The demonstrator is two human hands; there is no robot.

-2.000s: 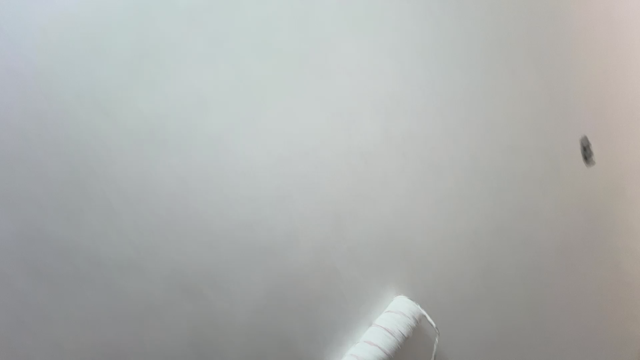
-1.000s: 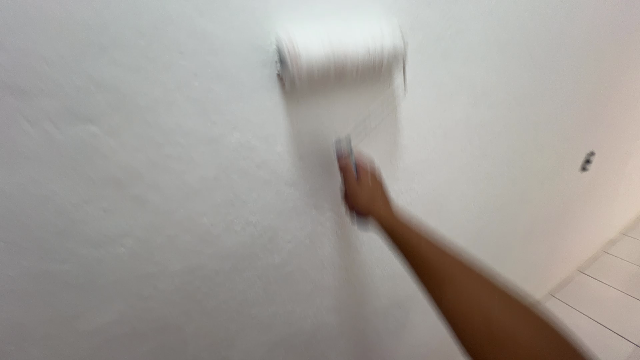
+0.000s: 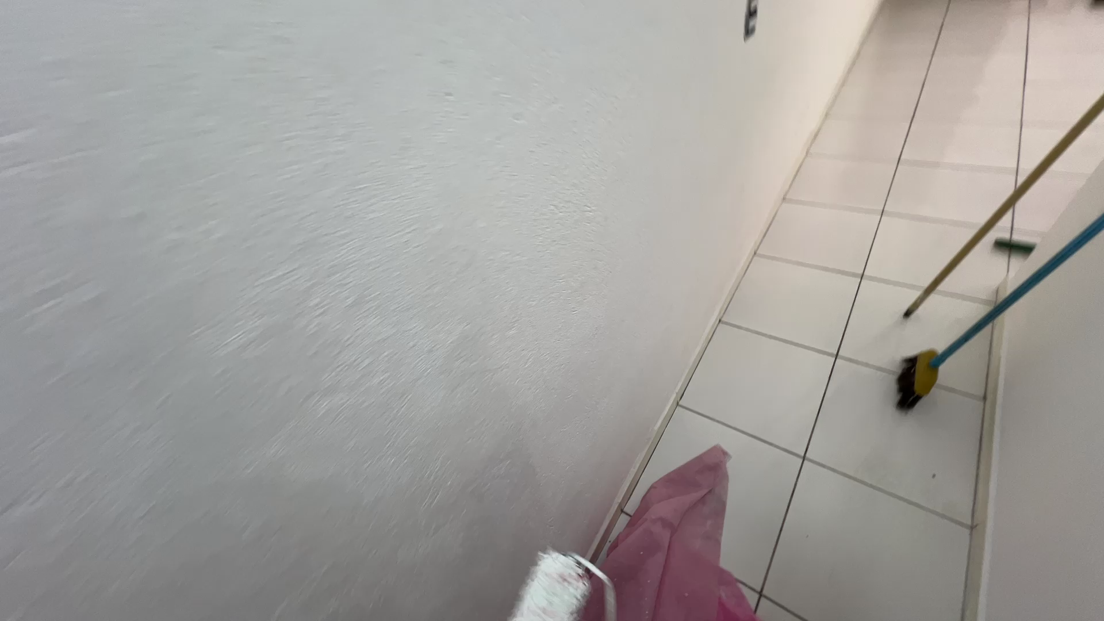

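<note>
A paint roller (image 3: pixel 552 588) with a white, paint-covered sleeve and a bent wire frame shows at the bottom edge, by the foot of the white wall (image 3: pixel 345 285). Its handle lies out of view, and neither of my hands is in the picture, so what holds the roller is hidden. Beside the roller, a pink plastic sheet (image 3: pixel 681 543) lies crumpled on the floor along the wall. The wall's surface looks lightly textured, with a wet-looking sheen in places.
White floor tiles (image 3: pixel 750 362) run along the wall. At the right stand a broom with a blue handle (image 3: pixel 1018 293) and a yellow-and-black head, and a wooden pole (image 3: pixel 1000 211). A green object (image 3: pixel 1014 247) lies behind them. An electrical outlet (image 3: pixel 750 19) is on the wall.
One second ago a hand held the roller high against the wall; now the roller is low at the bottom edge and the hand is out of view. The view has swung down and right.
</note>
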